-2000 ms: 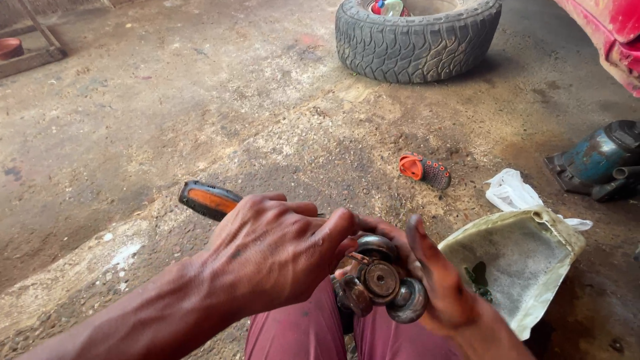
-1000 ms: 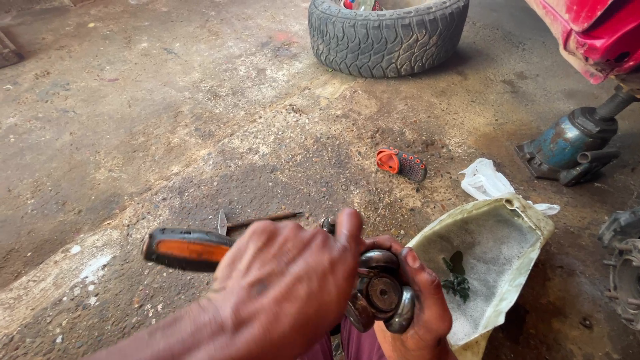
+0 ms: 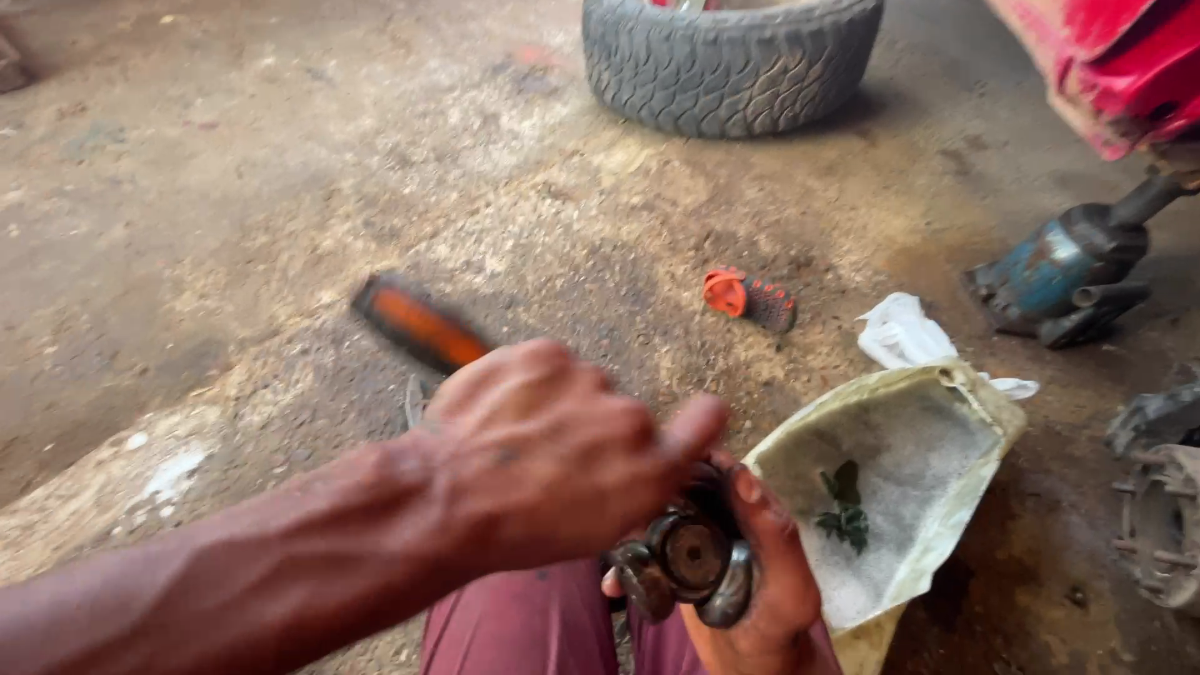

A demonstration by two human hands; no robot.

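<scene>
My left hand point(image 3: 553, 450) comes in from the lower left, closed around a hand tool with a black and orange handle point(image 3: 422, 323). The handle sticks out past the little-finger side, and the tool's working end is hidden. My right hand point(image 3: 773, 572) grips a greasy metal tripod joint point(image 3: 694, 555) with rounded rollers around a central hub, above my knees. The fingers of both hands meet at the joint's upper side, where the contact is covered. Part of a metal object point(image 3: 413, 401) shows on the floor behind my left wrist.
Right of my hands stands a cut plastic container point(image 3: 900, 478) with liquid and dark leaves, beside a white plastic bag point(image 3: 902, 333). An orange and dark patterned item point(image 3: 750, 298), a tyre point(image 3: 731, 70), a blue bottle jack point(image 3: 1050, 267) under red bodywork point(image 3: 1125, 70) and metal parts point(image 3: 1162, 525) surround them.
The tool's handle has swung from nearly level a second ago to a steeper slant, with its free end raised. My right hand keeps hold of the joint. The view has shifted somewhat.
</scene>
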